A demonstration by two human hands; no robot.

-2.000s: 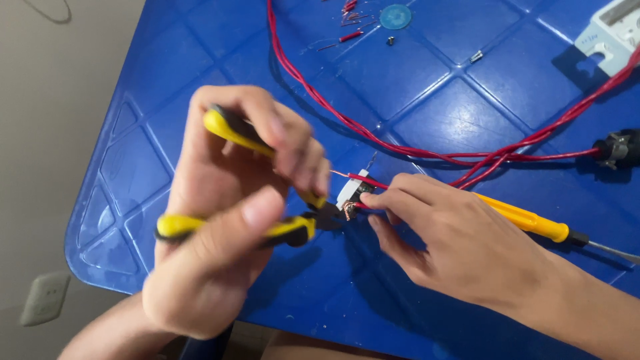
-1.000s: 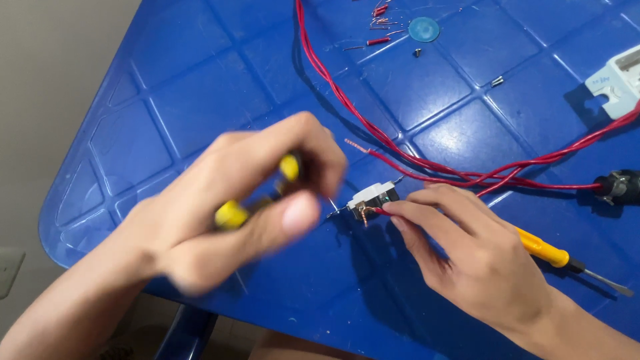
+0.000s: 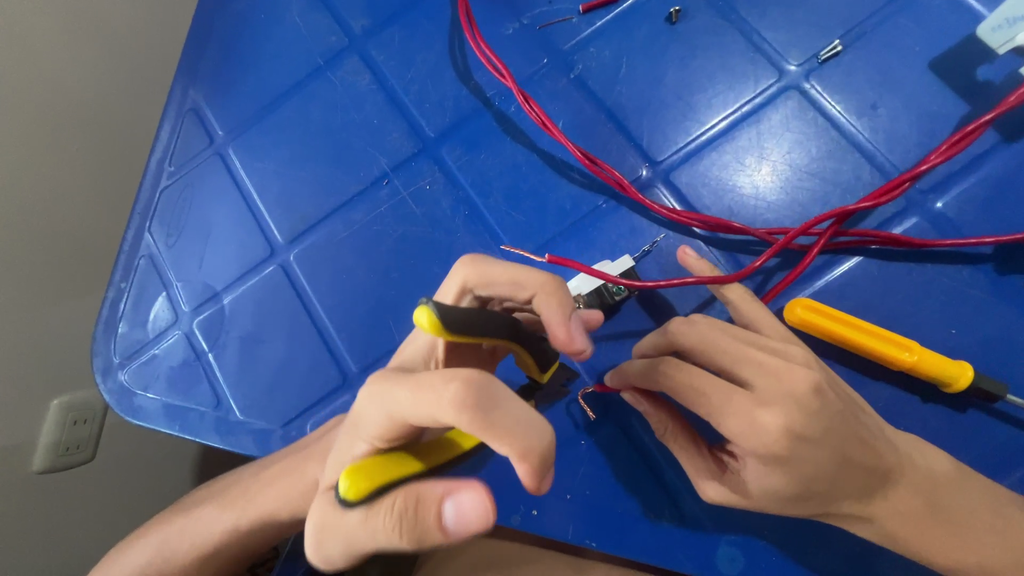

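Note:
My left hand (image 3: 448,416) holds pliers with yellow and black handles (image 3: 408,464), the handles spread apart and the dark jaws pointing right. Between thumb and fingertips, my right hand (image 3: 744,408) pinches a red insulated wire whose bare copper end (image 3: 588,400) is bent into a hook just beyond the jaws. Another red wire (image 3: 680,282) with a straight stripped copper tip crosses over a small white and black electrical device (image 3: 612,288) with screw terminals, which lies on the blue table behind my hands.
A screwdriver with a yellow handle (image 3: 880,344) lies to the right of my right hand. Twisted red wires (image 3: 592,164) curve across the blue plastic table (image 3: 320,200). Small screws (image 3: 830,51) and wire scraps lie at the back. A wall outlet (image 3: 70,432) is at the far left.
The bent copper end, earlier against the white and black device, is now apart from it, nearer to me. The pliers' handles now show spread apart in my left hand.

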